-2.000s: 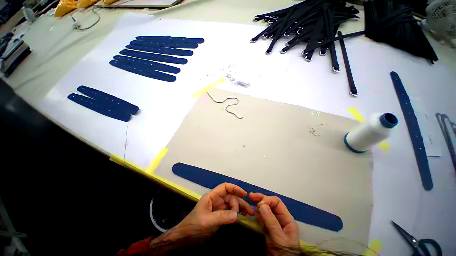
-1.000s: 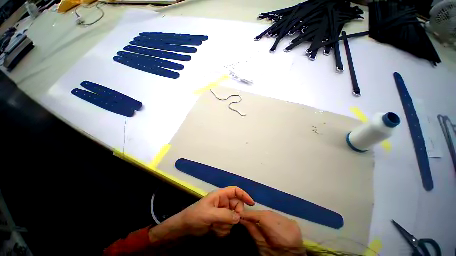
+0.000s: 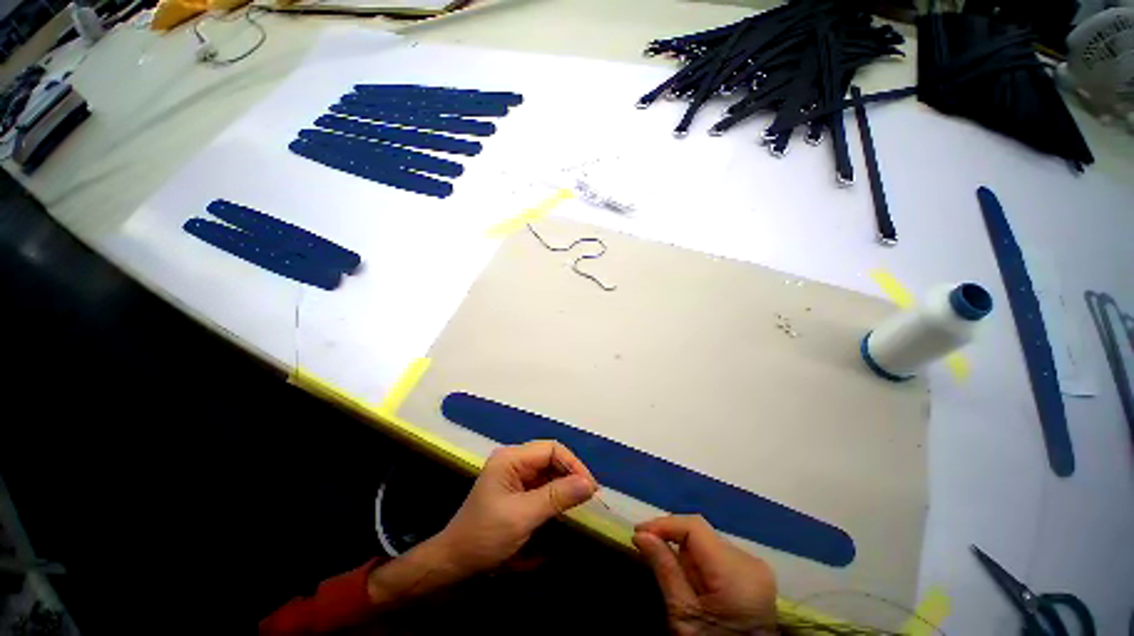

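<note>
A plain navy strap piece (image 3: 647, 477) lies on the beige board (image 3: 696, 360) near the table's front edge. My left hand (image 3: 520, 503) is just in front of it, thumb and finger pinched. A very fine needle or thread (image 3: 603, 502) shows at its fingertips, pointing towards my right hand; which of the two it is I cannot tell. My right hand (image 3: 706, 572) is a short way to the right, fingertips pinched; what it holds is too fine to make out. A thin dark thread curves from the right hand over the board's front edge.
A white thread cone (image 3: 923, 333) stands at the board's right side. Small scissors (image 3: 1035, 599) lie at lower right. Dotted navy straps (image 3: 392, 139) lie at left, another (image 3: 1027, 329) at right. Black straps (image 3: 796, 68) are heaped beyond. A wavy cord (image 3: 578, 255) and loose beads (image 3: 786, 326) lie on the board.
My hands were together at the fingertips and have moved apart. The left went slightly up and left, the right slightly right. A fine line now shows between them.
</note>
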